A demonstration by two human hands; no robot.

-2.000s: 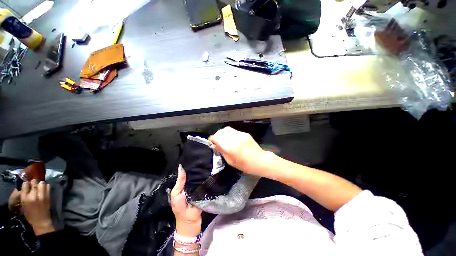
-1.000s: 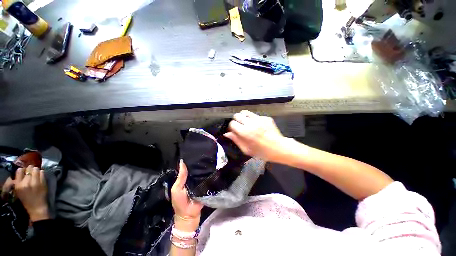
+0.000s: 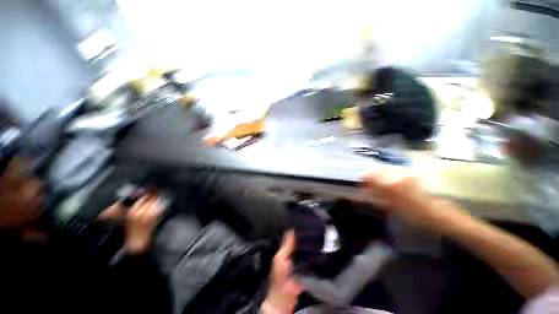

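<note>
The frame is strongly blurred. My left hand (image 3: 284, 275) holds the black fabric piece (image 3: 308, 236) over my lap, with the thumb up along its left side. A white lining patch (image 3: 331, 238) shows at the right of the black piece. Grey cloth (image 3: 358, 275) lies under it. My right hand (image 3: 398, 195) is raised near the table's front edge, to the right of and above the fabric. Its fingers are too blurred to tell whether they hold anything.
On the table (image 3: 294, 164) are leather scraps (image 3: 244, 130), the snips (image 3: 380, 154) near the edge and a dark pouch (image 3: 401, 105). The plastic bag (image 3: 542, 159) is at the right. Another person's hands (image 3: 142, 219) are at the left.
The view has swung up and left, and it is now blurred. My right hand has moved up and away from the fabric towards the table edge. My left hand still holds the black piece.
</note>
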